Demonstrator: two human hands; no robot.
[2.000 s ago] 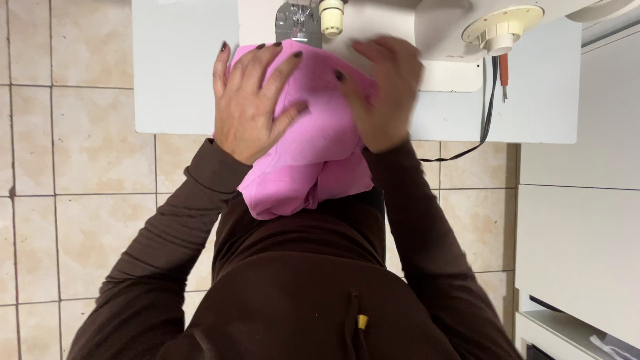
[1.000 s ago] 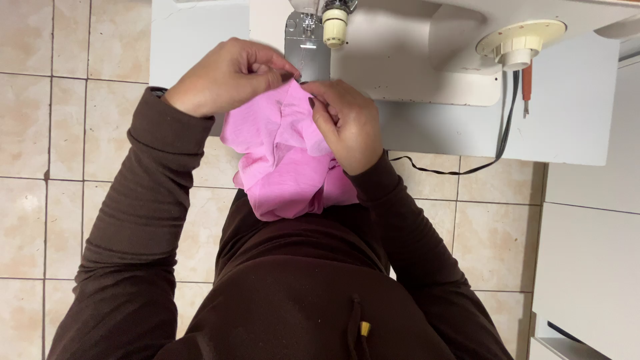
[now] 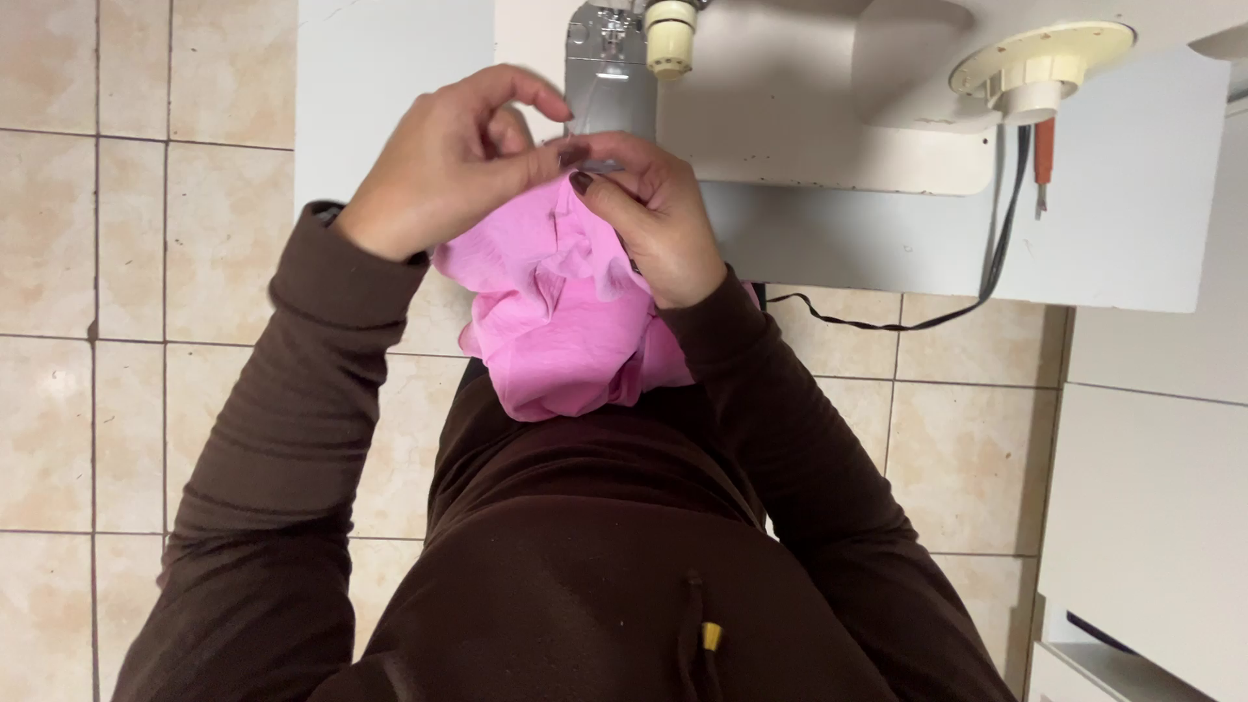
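Pink fabric (image 3: pixel 575 341) hangs bunched from my fingertips in front of the sewing machine, over my lap. My left hand (image 3: pixel 458 156) is at the fabric's top edge, thumb reaching to the other hand's fingers and index finger raised; whether it grips anything is unclear. With thumb and fingers, my right hand (image 3: pixel 658 214) pinches the top corner of the fabric. A thin thread seems to run from the machine toward my fingertips. Just beyond my hands lies the sewing machine's metal needle plate (image 3: pixel 609 97), with the presser foot (image 3: pixel 614 34) above it.
A white table (image 3: pixel 829 234) carries the sewing machine's pale bed (image 3: pixel 760 127). The cream handwheel (image 3: pixel 1038 73) is at the right, near a seam ripper (image 3: pixel 1043 161) with an orange handle. A black cable (image 3: pixel 1004 244) hangs over the table edge. White drawers (image 3: pixel 1150 507) stand at the right.
Two seconds ago both hands lay spread on the fabric near the needle plate. They came together at its top edge, and now my left index finger is lifted away.
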